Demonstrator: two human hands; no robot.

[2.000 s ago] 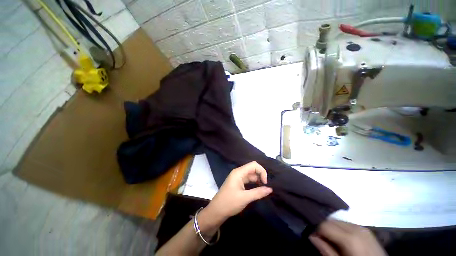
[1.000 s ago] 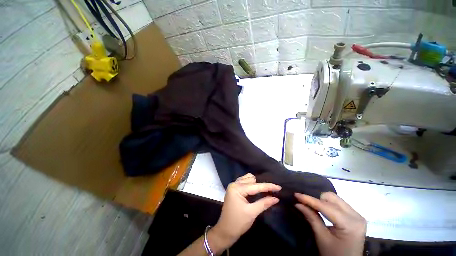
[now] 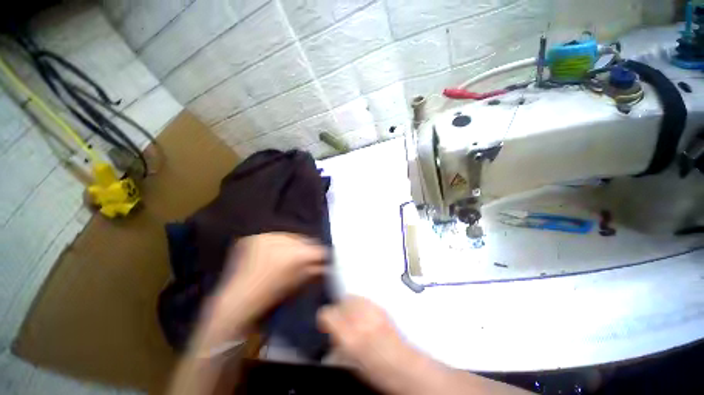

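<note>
A dark garment (image 3: 262,193), maroon-brown on top with navy parts at its left and lower side, lies bundled left of the sewing machine. My left hand (image 3: 274,266) is blurred and lies over the middle of the bundle; its fingers are hard to make out. My right hand (image 3: 351,328) is at the garment's lower right edge, with its fingers closed on the navy cloth. The white sewing machine (image 3: 533,146) stands to the right, with no cloth under its needle area.
Blue-handled snips (image 3: 552,222) lie on the machine bed. A red-handled tool (image 3: 471,93) and a blue-green item (image 3: 571,60) are on top of the machine. A cardboard sheet (image 3: 100,285) and a yellow plug (image 3: 114,193) are at left, and a white brick-patterned wall is behind.
The long part of the garment that stretched right along the table front is now drawn back to the bundle. Both hands have moved left with it, and the view has shifted.
</note>
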